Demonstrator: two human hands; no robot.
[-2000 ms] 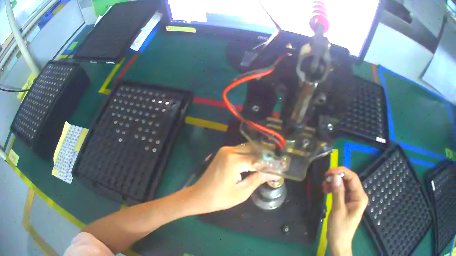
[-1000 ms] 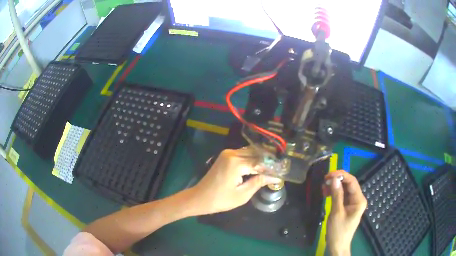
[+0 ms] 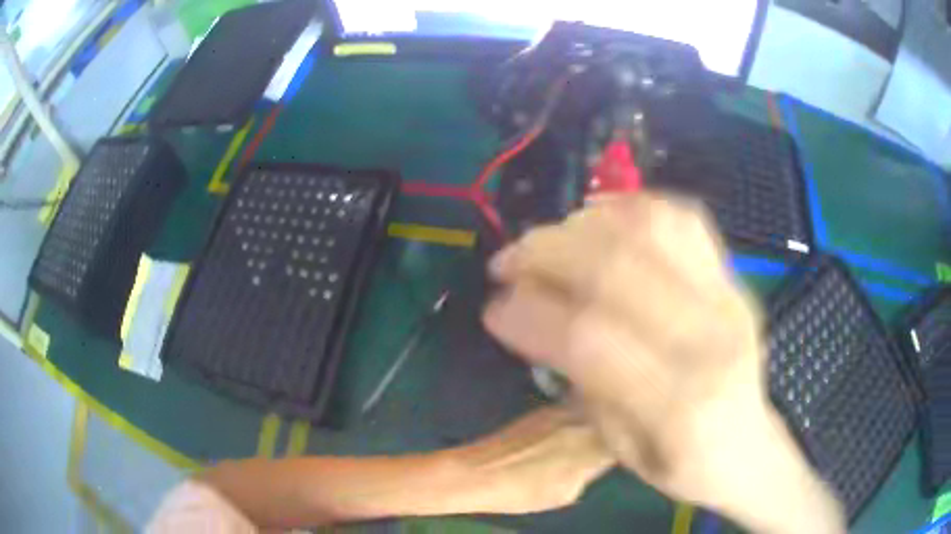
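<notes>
My right hand (image 3: pixel 636 323), blurred by motion, is closed around the red press handle (image 3: pixel 615 170), whose upper part shows beyond the fist. The handle is pulled down over the dark toggle press (image 3: pixel 542 188). My left hand (image 3: pixel 547 459) is low in front of the press, its fingers hidden behind my right hand and wrist. A bit of the silvery nest (image 3: pixel 547 381) shows between the hands. The press head and any part on the nest are hidden.
The left tray (image 3: pixel 240 339) has shiny dots in its upper rows. A thin silver stick (image 3: pixel 407 355) lies beside it. The right tray (image 3: pixel 845 386) is angled beyond the press. Stacked trays (image 3: pixel 104 219) and a paper label sheet (image 3: pixel 154 318) are at left.
My right hand has moved up and left onto the handle, which has come down from upright. My left hand has shifted lower. The silver stick has come into clear view.
</notes>
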